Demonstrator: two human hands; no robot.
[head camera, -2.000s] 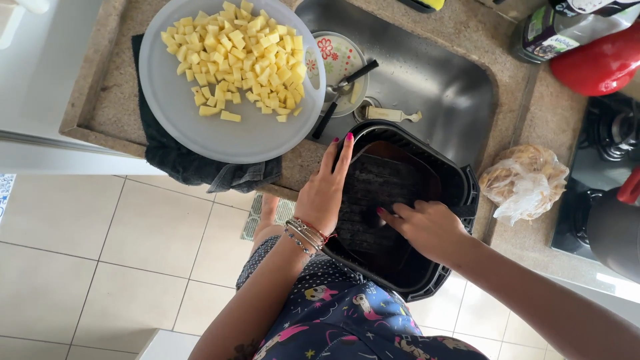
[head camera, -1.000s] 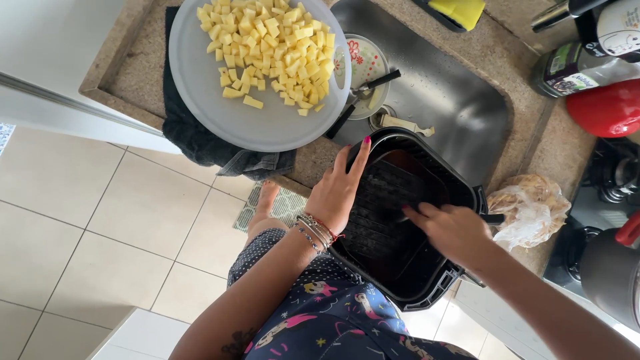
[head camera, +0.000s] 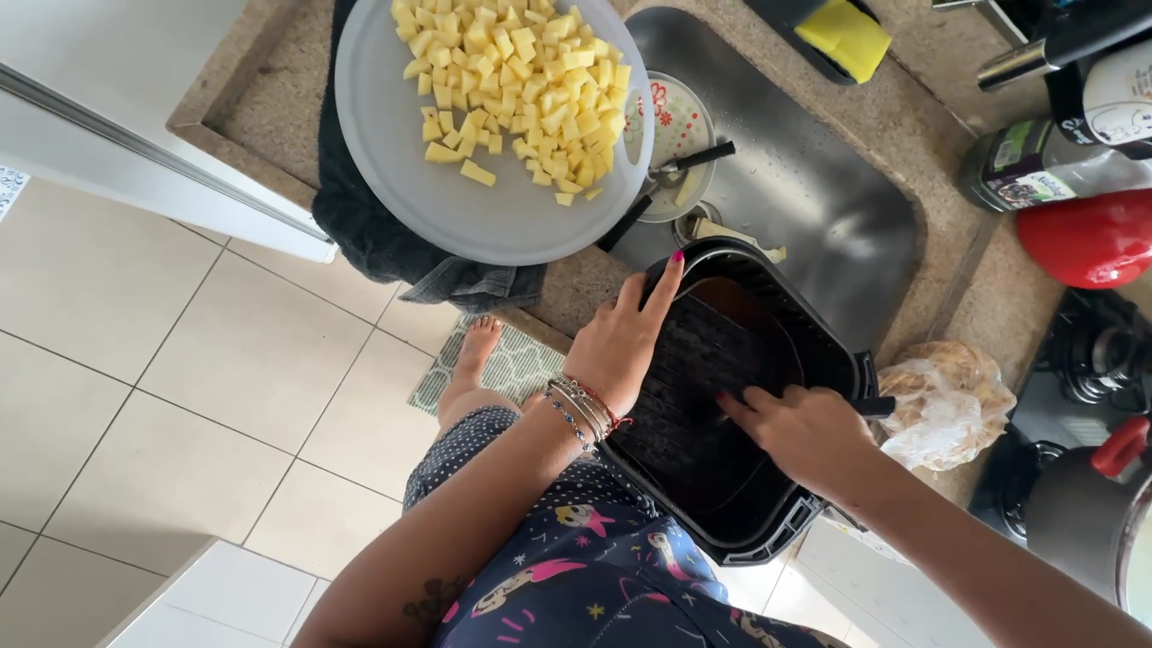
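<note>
A black air fryer basket (head camera: 720, 360) rests tilted across the counter edge by the sink, against my body. My left hand (head camera: 625, 337) grips its near left rim, one finger stretched along the edge. My right hand (head camera: 796, 432) reaches into it, fingertips close to the dark ridged bottom; whether they hold anything is hidden. Behind my right hand a black handle end (head camera: 873, 408) sticks out. Up and left of my left hand, a round white cutting board (head camera: 396, 180) carries diced pale yellow potato (head camera: 531, 81), standing on a dark cloth (head camera: 360, 234).
The steel sink (head camera: 792, 153) holds a floral plate (head camera: 679, 117), black-handled cutlery (head camera: 702, 156) and peel scraps. To the right are a plastic bag of food (head camera: 949, 405), a jar (head camera: 1008, 166), a red item (head camera: 1089, 238), and a stove with a pot (head camera: 1080, 504). A yellow sponge (head camera: 844, 38) lies behind the sink.
My left hand stays on the basket rim and my right hand stays inside the basket, its fingers shifted slightly. The view has moved somewhat.
</note>
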